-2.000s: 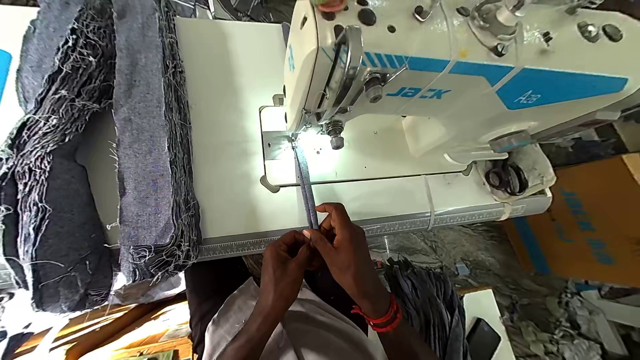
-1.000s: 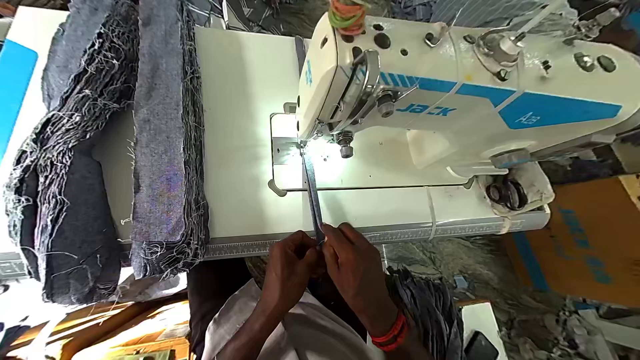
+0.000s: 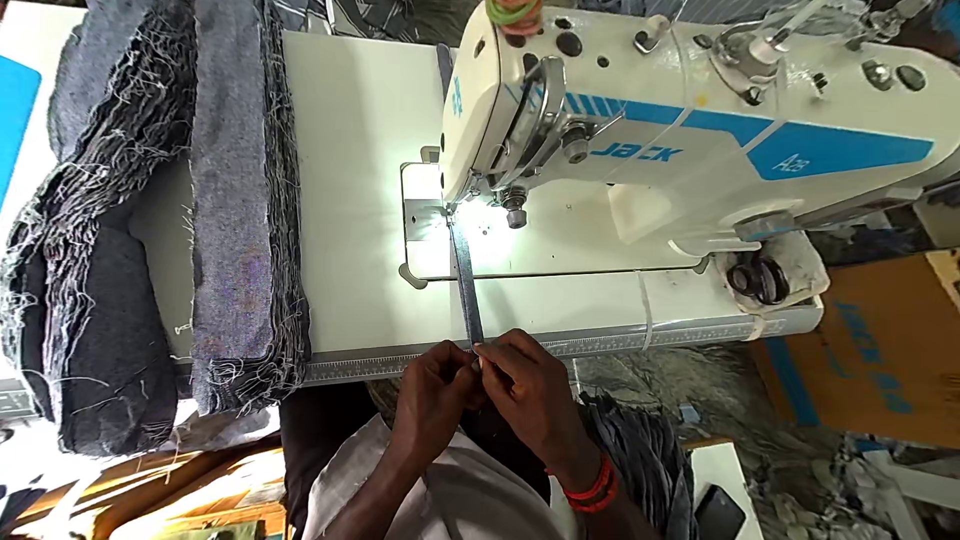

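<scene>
A narrow folded strip of dark blue-grey denim (image 3: 466, 289) runs from under the needle area of a white Jack sewing machine (image 3: 645, 135) down over the table's front edge. At its near end my left hand (image 3: 439, 397) and my right hand (image 3: 529, 390) pinch the fabric between thumbs and fingertips, side by side and nearly touching. The presser foot area (image 3: 451, 214) is lit by a bright lamp, whose glare hides the needle. More of the strip (image 3: 445, 67) shows behind the machine head. A red band circles my right wrist.
Stacks of frayed denim pieces (image 3: 232, 187) hang over the table's left front edge, beside another bundle (image 3: 112, 300). A ruler strip (image 3: 585, 346) lines the front edge. Thread scissors or a similar black item (image 3: 757, 277) sits at right. A cardboard box (image 3: 870, 345) and a phone (image 3: 718, 514) are lower right.
Both hands keep their pinch on the strip near the table edge. More of the strip shows behind the machine head than two seconds ago. The view has shifted slightly.
</scene>
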